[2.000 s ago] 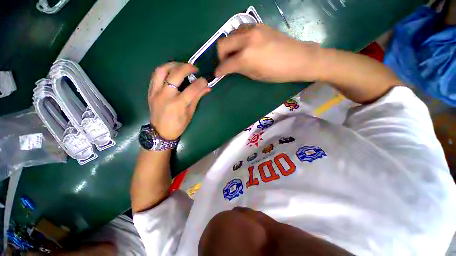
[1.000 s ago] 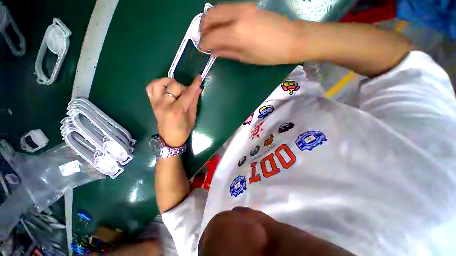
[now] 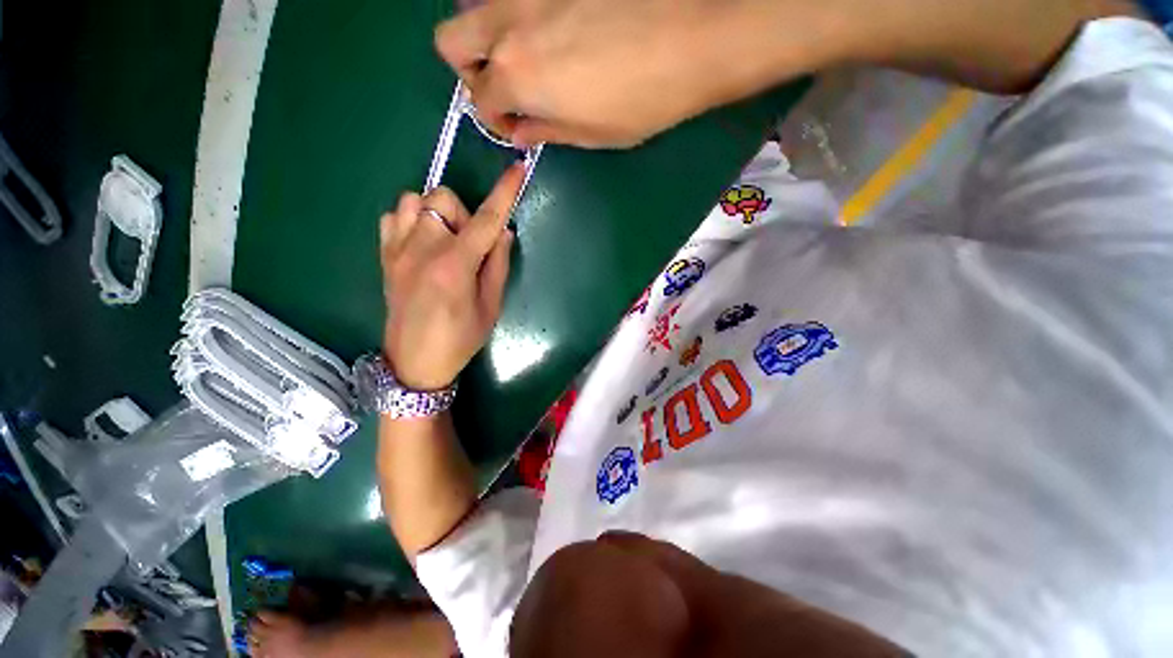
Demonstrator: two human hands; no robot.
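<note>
A white plastic frame (image 3: pixel 444 144) is held between my two hands over the dark green surface. My left hand (image 3: pixel 446 285), with a ring and a wristwatch, grips the frame's lower end, its index finger stretched up along the right side. My right hand (image 3: pixel 540 75) covers the frame's upper end from above, its fingertips on the frame near the left index finger. Most of the frame's round section is hidden under the right hand. I cannot tell whether the right fingers also hold a small part.
Stacked white frames (image 3: pixel 264 379) lie left of my left wrist, beside a crumpled clear bag (image 3: pixel 161 482). A single frame (image 3: pixel 126 231) lies beyond the white strip (image 3: pixel 232 142). Another person's arm (image 3: pixel 354 634) and small blue parts (image 3: pixel 266 568) show at the lower left.
The held frame and my right hand have moved up in the picture. The right hand has slid down the frame toward the left index finger. The loose frames beyond the strip appear lower.
</note>
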